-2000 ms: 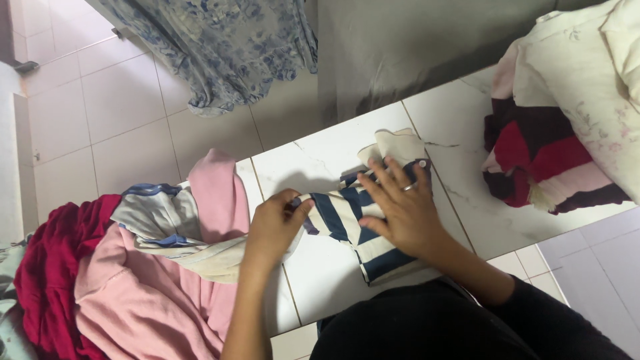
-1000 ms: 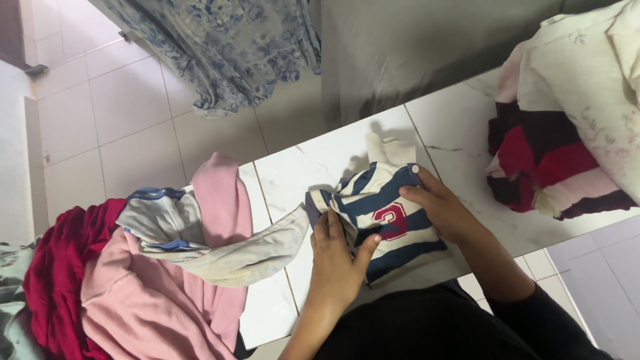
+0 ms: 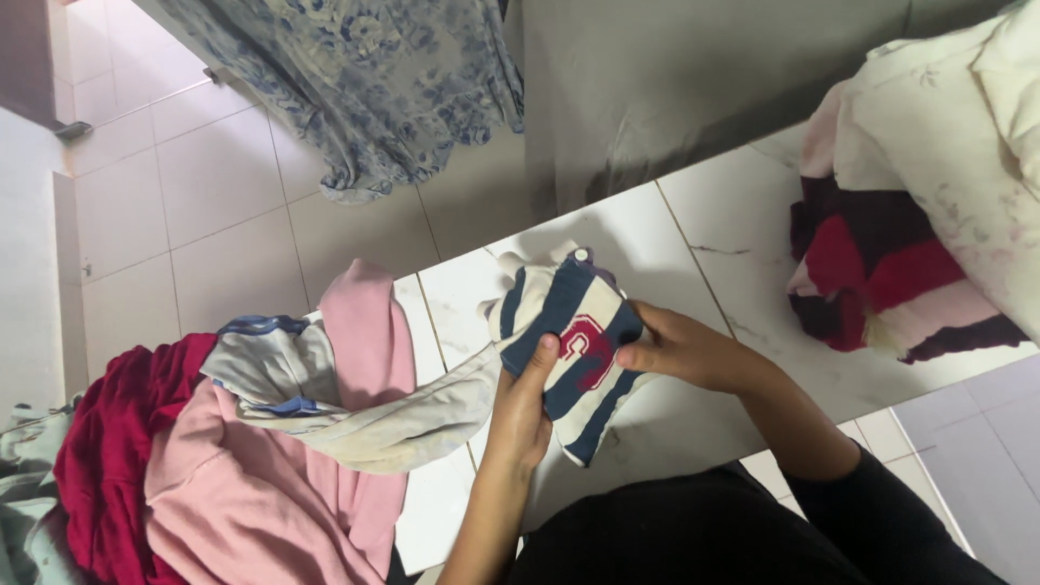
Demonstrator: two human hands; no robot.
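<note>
A small folded garment with navy and cream stripes [image 3: 569, 382] and a red appliqué is held tilted above the marble-patterned tiled surface [image 3: 634, 244]. My left hand [image 3: 524, 398] grips its left side, thumb on the front. At its right edge, my right hand [image 3: 678, 345] pinches the cloth between thumb and fingers. A white button shows at the garment's top. Part of a cream and purplish cloth peeks out behind it. A pale grey-white garment with blue trim [image 3: 406, 426] stretches from the left pile to near my left hand.
Pink clothing [image 3: 236, 479] and a crimson garment [image 3: 134, 439] are heaped at the left. On the right lie a striped red, pink and dark knit [image 3: 877, 268] and a cream floral cloth [image 3: 942, 122]. A blue floral fabric [image 3: 390, 89] hangs beyond the counter, beside grey cloth [image 3: 650, 73].
The striped garment was flat on the surface under both hands two seconds ago. It is now folded smaller, its red appliqué showing, and lifted between my hands.
</note>
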